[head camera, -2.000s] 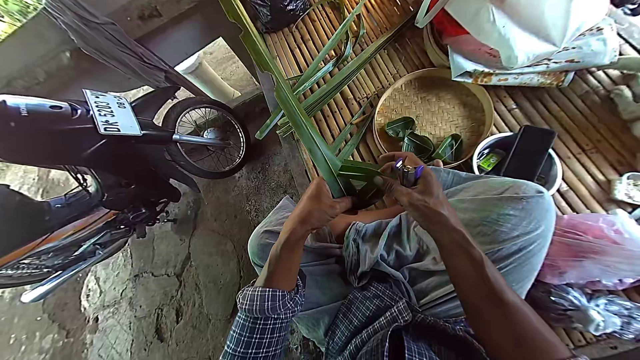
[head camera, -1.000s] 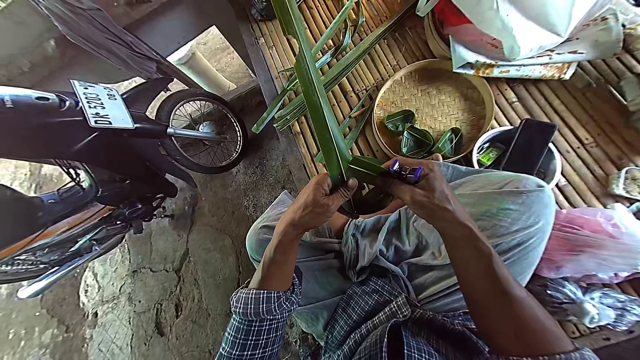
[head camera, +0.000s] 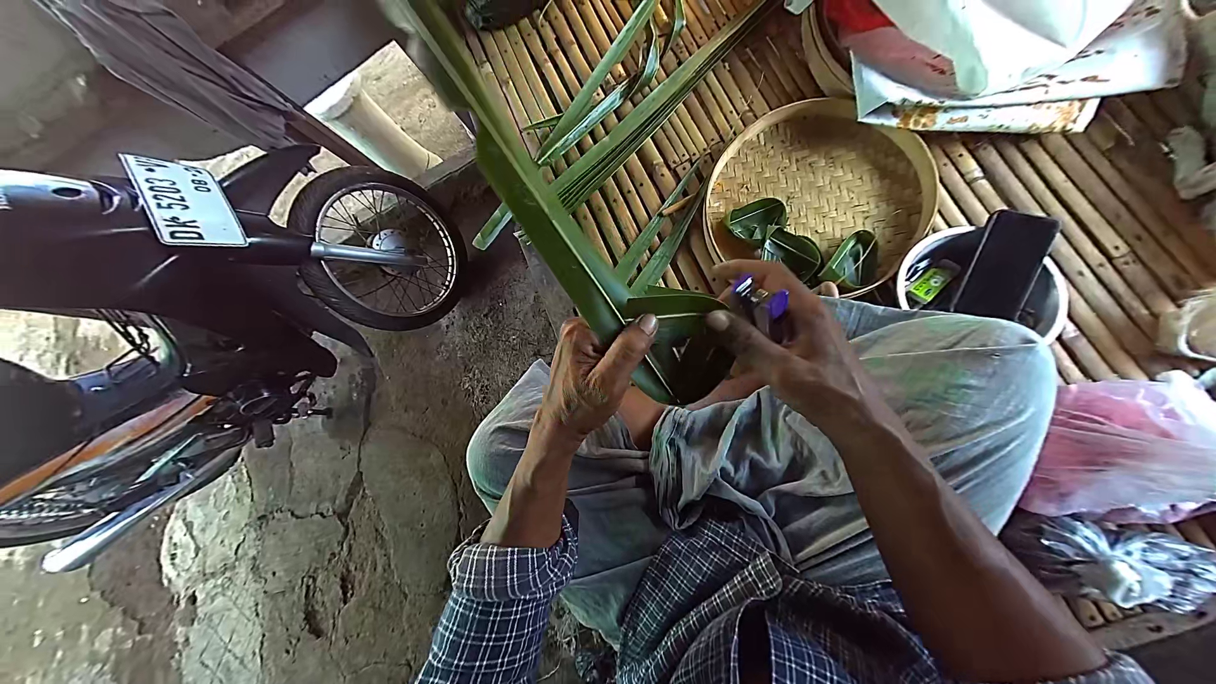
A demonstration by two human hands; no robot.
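My left hand (head camera: 594, 375) pinches a long green palm leaf strip (head camera: 546, 223) at a fold, thumb on top. The strip runs up and to the left, out of view. Its lower end is bent into a folded loop over my lap. My right hand (head camera: 793, 337) holds the loop's right side with its fingertips and also grips a small stapler (head camera: 763, 302) with purple parts, partly hidden by the fingers. Beyond my right hand, several folded leaf pieces (head camera: 790, 253) lie in a round woven bamboo tray (head camera: 825, 119).
More palm leaves (head camera: 655, 119) lie on the bamboo slat platform (head camera: 1092, 204). Right of the tray, a white bucket (head camera: 1056, 309) holds a black phone (head camera: 1007, 264). Plastic bags (head camera: 1116, 446) are at the right. A motorbike (head camera: 190, 275) stands on the cracked floor at the left.
The leaf strip's upper part has tilted further to the left since one second ago. Both hands stay at the fold, with the right fingertips now on the loop's edge.
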